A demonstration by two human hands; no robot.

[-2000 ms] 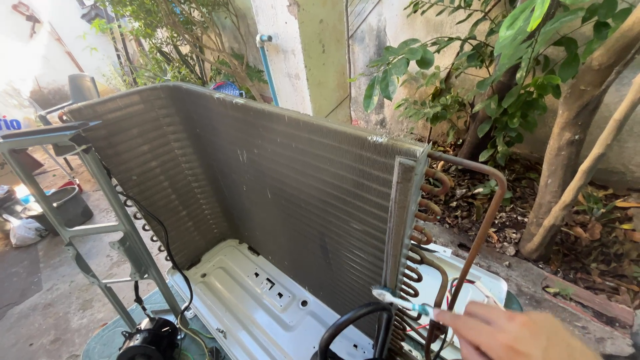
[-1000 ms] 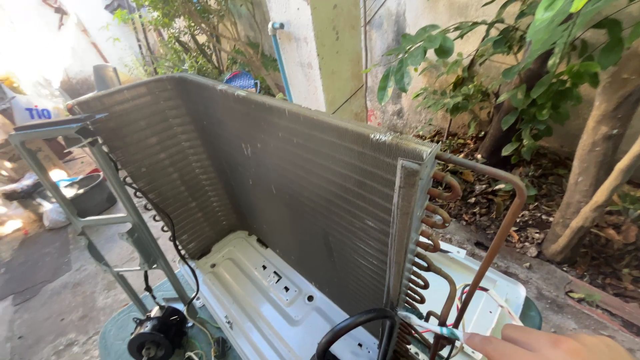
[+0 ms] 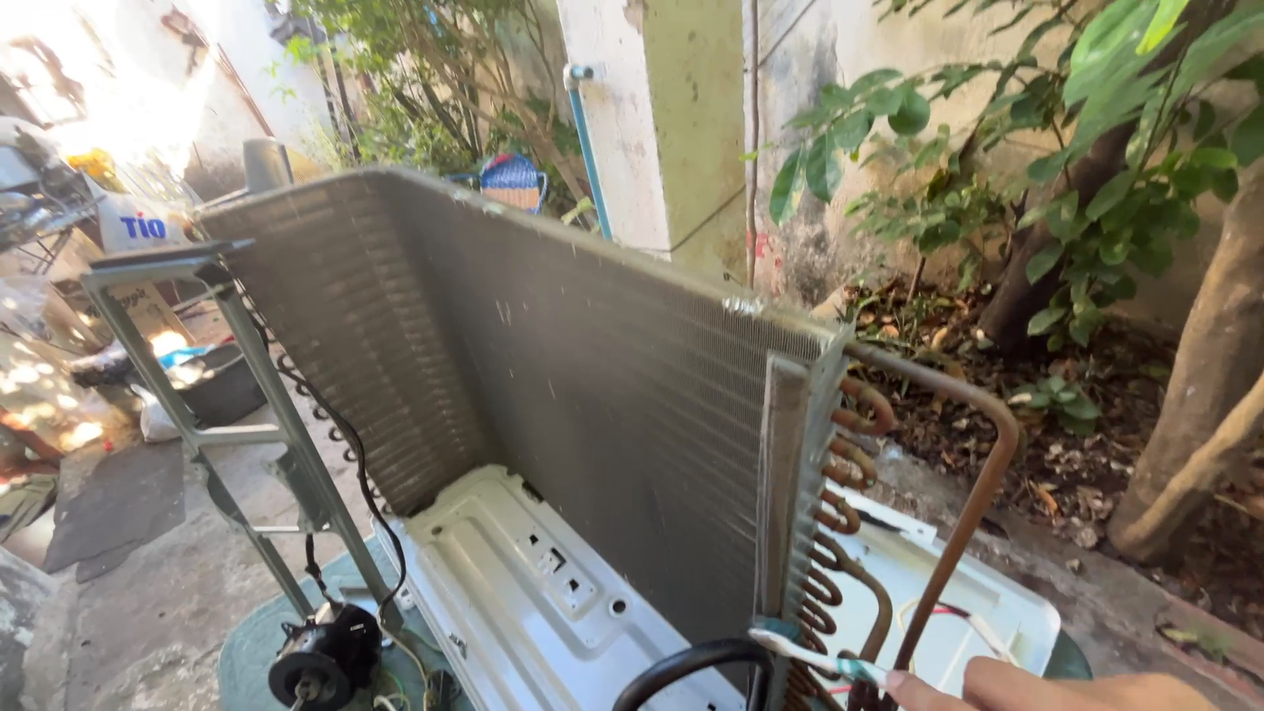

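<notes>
My right hand (image 3: 1037,686) enters at the bottom right, its fingers closed on a toothbrush (image 3: 825,657) with a white and teal handle. The brush head lies against the lower end plate of a bent finned condenser coil (image 3: 592,375), beside the copper return bends (image 3: 839,538). A black insulated hose (image 3: 691,657) curves just left of the brush. The coil stands on a white metal base pan (image 3: 533,583). My left hand is not in view.
A fan motor (image 3: 331,647) and a grey-green metal frame (image 3: 281,434) stand at left. A copper pipe (image 3: 973,533) rises near my hand, over a white panel (image 3: 1032,602). Behind are a wall, a tree trunk (image 3: 1200,395) and leafy plants.
The view has shifted somewhat to the left. My right hand holds the toothbrush throughout, its head staying near the coil's lower right edge.
</notes>
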